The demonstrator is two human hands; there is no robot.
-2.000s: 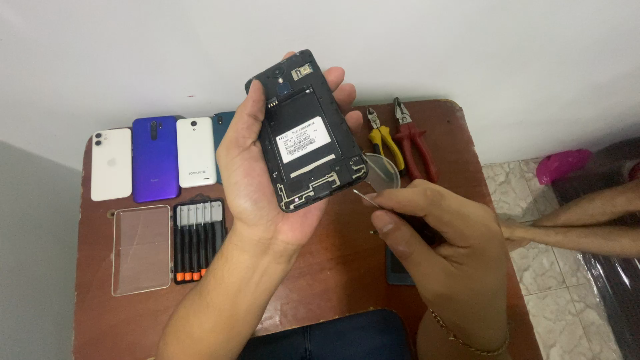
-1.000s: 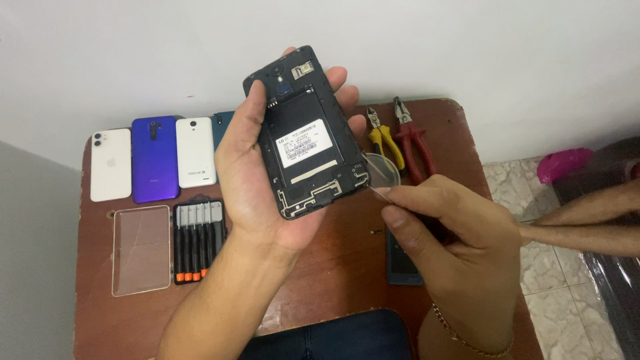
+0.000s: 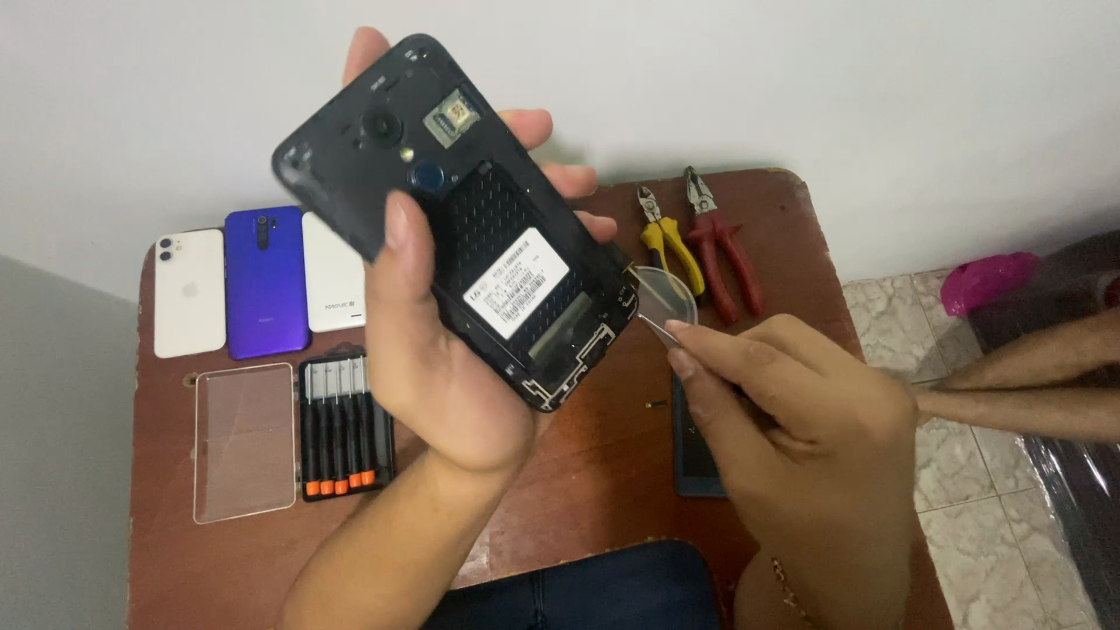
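My left hand [image 3: 446, 376] grips a black LG smartphone [image 3: 350, 184] with its back cover off, tilted above the table. Its battery bay shows a white printed label [image 3: 516, 283], and metallic traces run along the bottom end. Between thumb and forefinger, my right hand [image 3: 787, 420] pinches a thin metal tool [image 3: 656, 329], its exact kind unclear. The tool's tip is at the phone's lower right edge; whether it touches cannot be told. Behind that corner lies a round transparent dish or lid [image 3: 674, 302], partly hidden.
White [image 3: 190, 302], purple [image 3: 267, 306] and another white phone [image 3: 334, 276] lie left, near a clear case lid [image 3: 245, 446] and a screwdriver set [image 3: 337, 437]. Yellow-handled cutters [image 3: 669, 245] and red-handled pliers [image 3: 724, 254] lie behind. A dark blue phone [image 3: 696, 464] is under my right hand. Another person's limbs [image 3: 1032, 385] show right.
My left hand has turned the phone, so its camera end leans further left. The thin tool stays in my right hand by the phone's lower right edge.
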